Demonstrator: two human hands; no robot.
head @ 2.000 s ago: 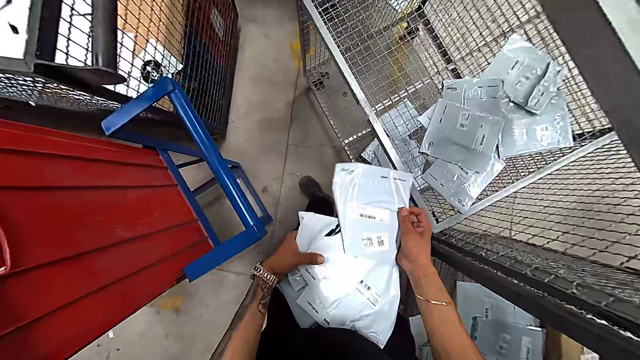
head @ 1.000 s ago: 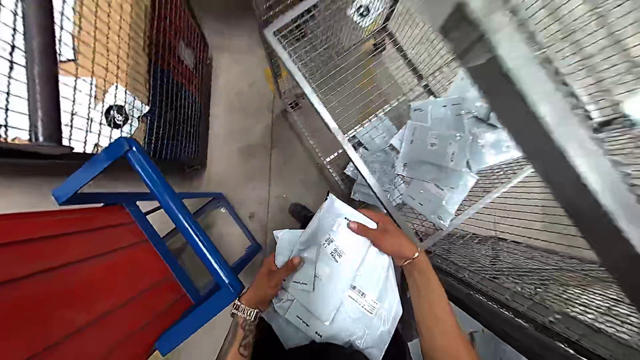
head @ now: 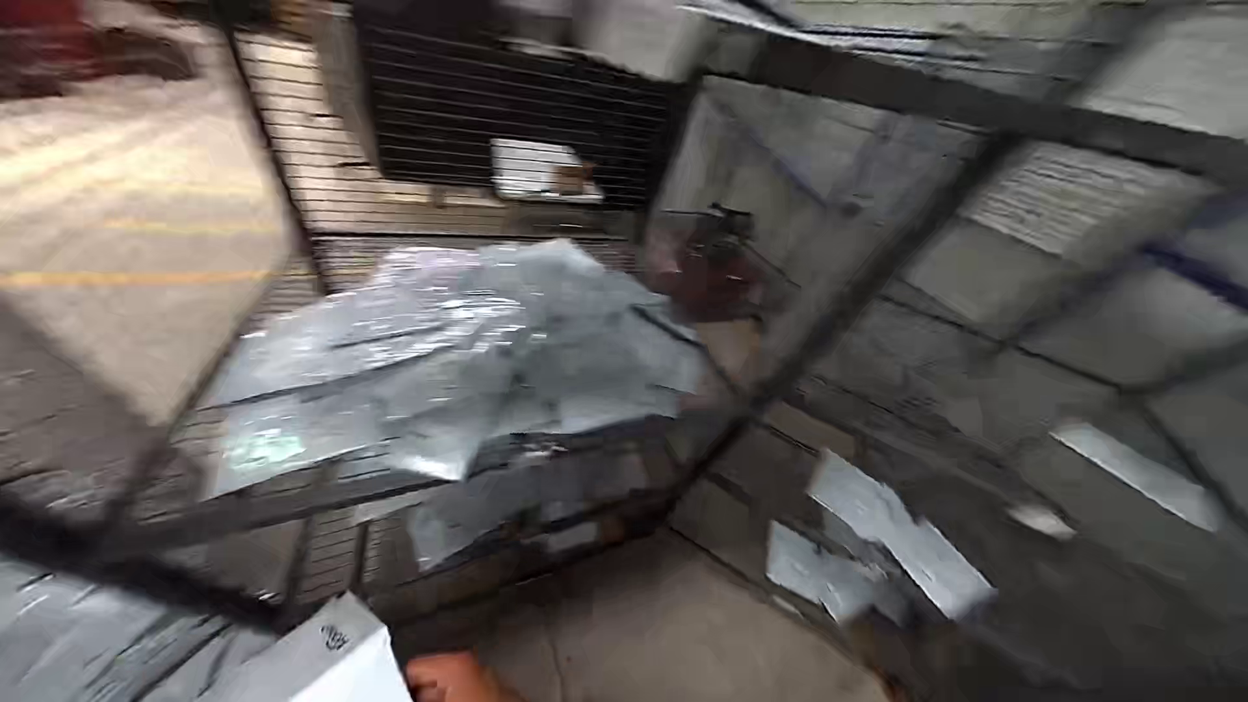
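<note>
At the bottom edge, left of centre, a pale mailing bag (head: 336,658) with a small dark printed mark rises into view. My right hand (head: 453,678) shows only in part, with its fingers against the bag's right edge, and appears to grip it. My left hand is out of view. Beyond, a pile of grey plastic mailing bags (head: 468,361) lies on a wire mesh shelf of a cage. Motion blur hides fine detail.
Dark metal cage bars (head: 858,283) cross the right side. More grey bags lie at the lower left (head: 78,624) and lower right (head: 897,536). Bare floor (head: 585,624) shows at bottom centre. A yellow floor line (head: 136,278) runs at far left.
The view has swung strongly toward the mesh cages. The red and blue cart beside me has gone from view, as has my left hand. Only part of my right hand and a bag remain visible.
</note>
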